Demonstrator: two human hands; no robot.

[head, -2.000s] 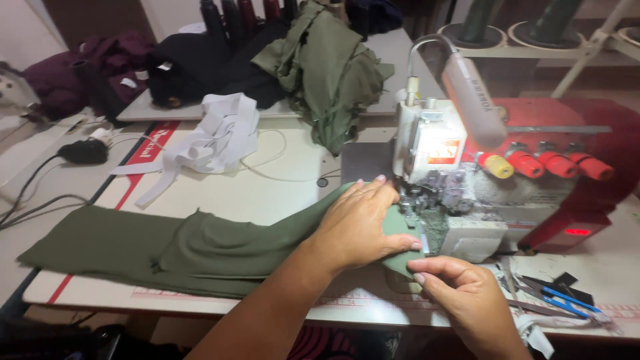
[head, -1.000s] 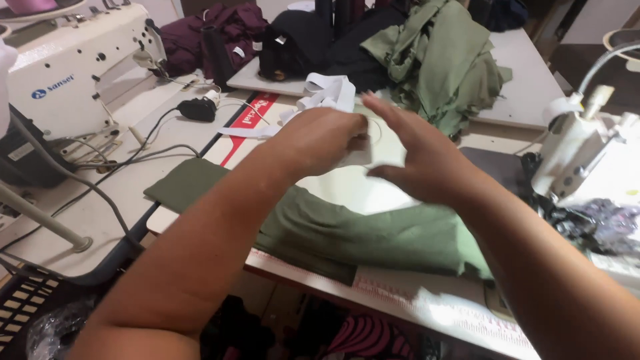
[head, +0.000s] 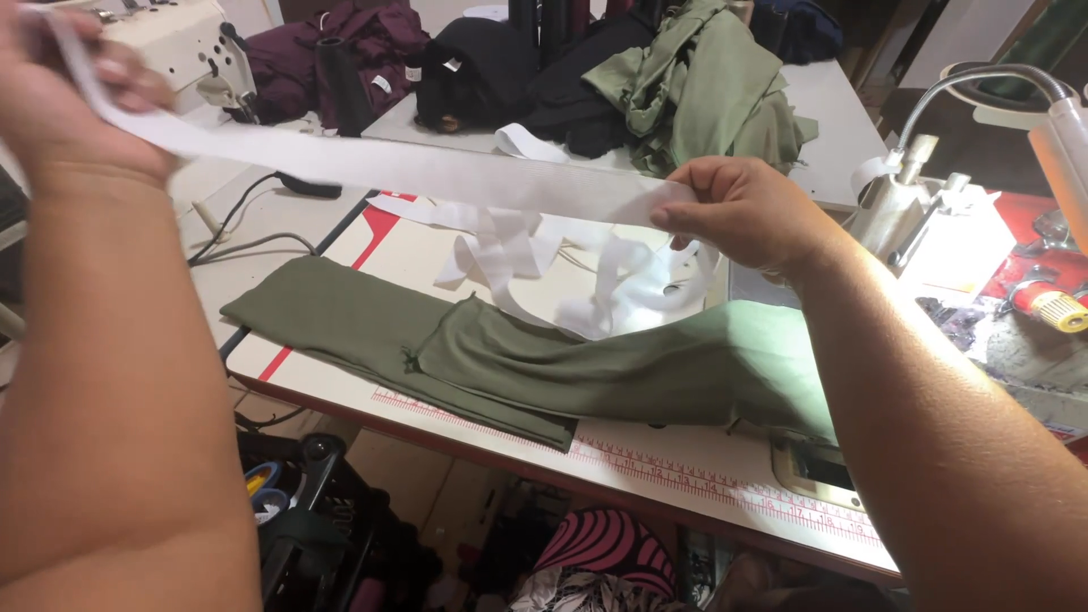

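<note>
A white elastic band (head: 408,166) is stretched out in the air between my two hands. My left hand (head: 93,102), blurred at the upper left, grips one part of it. The thumb and fingers of my right hand (head: 731,208) pinch another part. More white band (head: 510,246) lies in loose loops on the sewing table (head: 323,374) below. Across the table lies a folded olive-green fabric piece (head: 527,357), which neither hand touches. Its right end is partly hidden behind my right forearm.
An overlock sewing machine (head: 1028,229) with a lit lamp stands at the right. Behind are a green fabric heap (head: 697,85), black fabric (head: 476,68) and maroon fabric (head: 280,76). Another sewing machine (head: 161,34) is at the upper left, with a black cable (head: 229,212) near it.
Both hands were at the green fabric by the overlock machine, then moved to the white band. Now the band is held up, with my left hand farther left. The view has swung left.
</note>
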